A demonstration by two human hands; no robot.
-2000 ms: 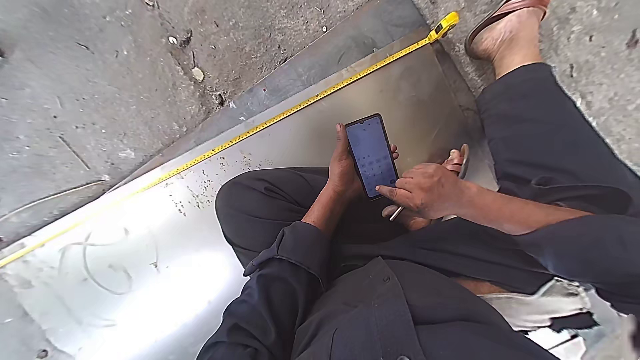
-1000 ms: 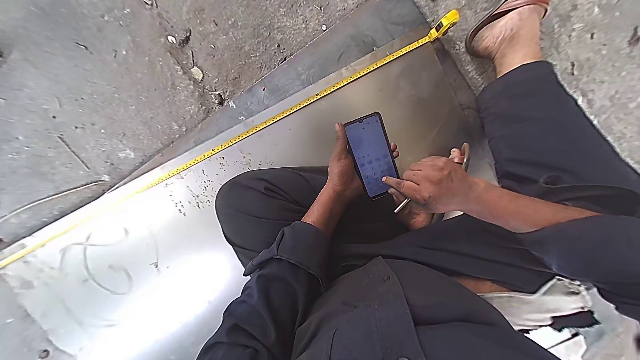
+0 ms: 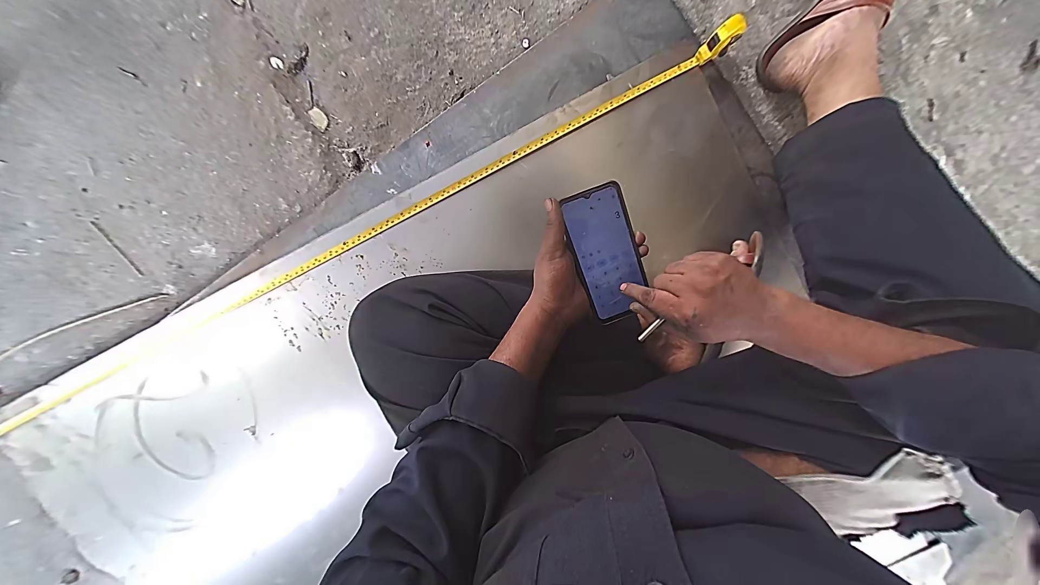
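Observation:
A smartphone (image 3: 603,244) with a lit keypad screen lies in my left hand (image 3: 561,272), thumb along one edge and fingertips round the other. My right hand (image 3: 707,296) is over its lower right corner, index fingertip at the screen. A thin metallic, pen-like rod (image 3: 651,328) sticks out below my right hand; how it is held is partly hidden. Under and beyond my legs is a shiny metal sheet (image 3: 325,325). An extended yellow tape measure (image 3: 487,169) runs along its far edge, its case (image 3: 723,36) at the upper right corner.
A darker metal sheet (image 3: 520,89) shows beneath the shiny one. Rough concrete ground (image 3: 162,162) surrounds them, with a thin wire (image 3: 89,318) at left. My sandalled foot (image 3: 829,57) rests at upper right. A whitish cloth (image 3: 886,491) lies at lower right.
My right index finger has shifted slightly over the lower part of the phone screen. On the display a digit now shows near the top. The phone and tape measure stay in place.

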